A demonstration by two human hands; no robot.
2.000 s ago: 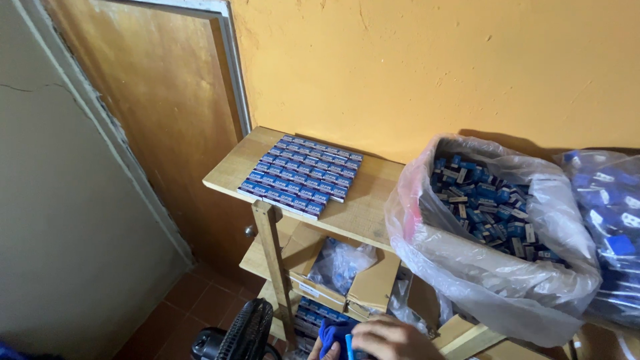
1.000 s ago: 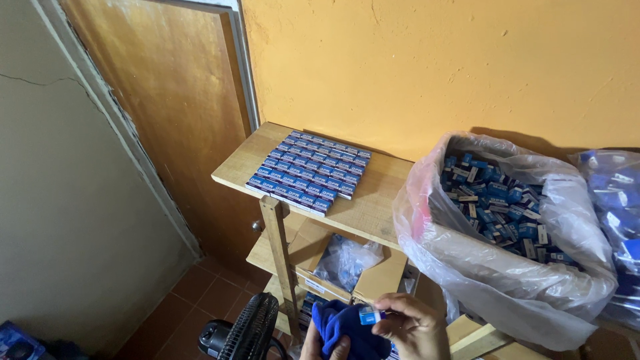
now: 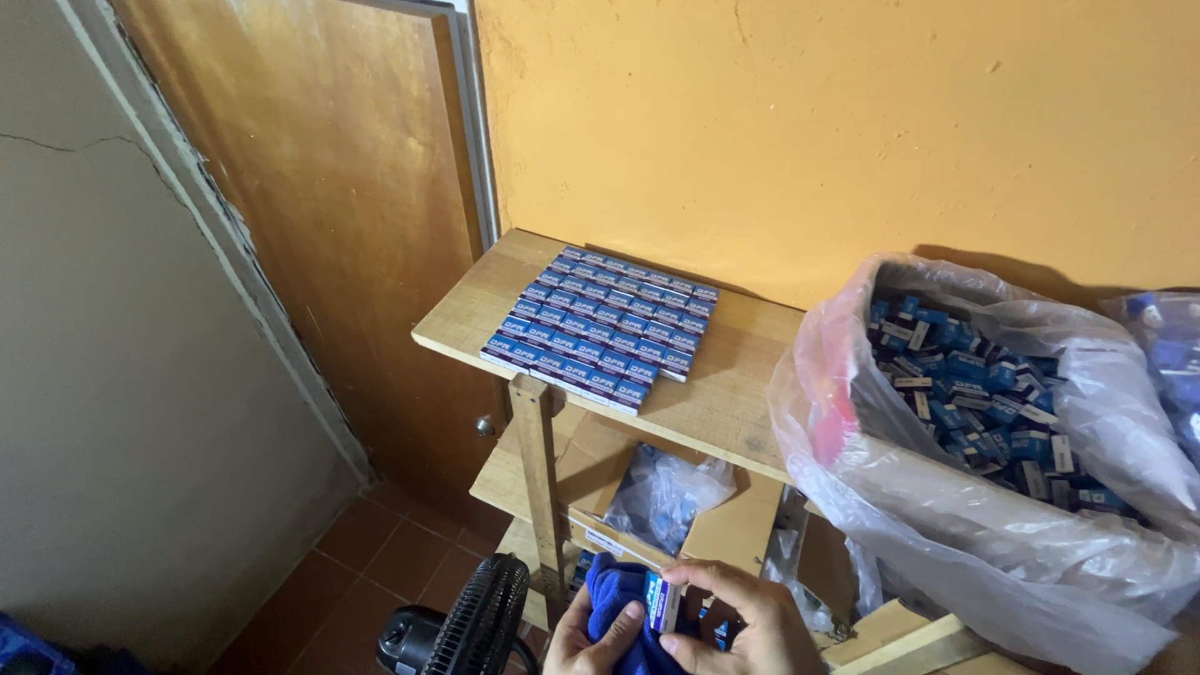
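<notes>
At the bottom centre, my left hand holds a bunched blue cloth. My right hand grips a small blue and white box between thumb and fingers, and the box touches the cloth. Above the hands, many small boxes of the same kind lie in close rows as a flat block on the top wooden shelf. To the right, a box lined with clear plastic holds a loose heap of small blue boxes.
A black fan stands left of my hands. An opened cardboard box with a clear plastic bag sits on the lower shelf. A wooden door is at the left, an orange wall behind the shelf. Another plastic bag lies far right.
The small box in my right hand has turned from lying flat to standing more upright, against the cloth. The rows on the shelf look the same.
</notes>
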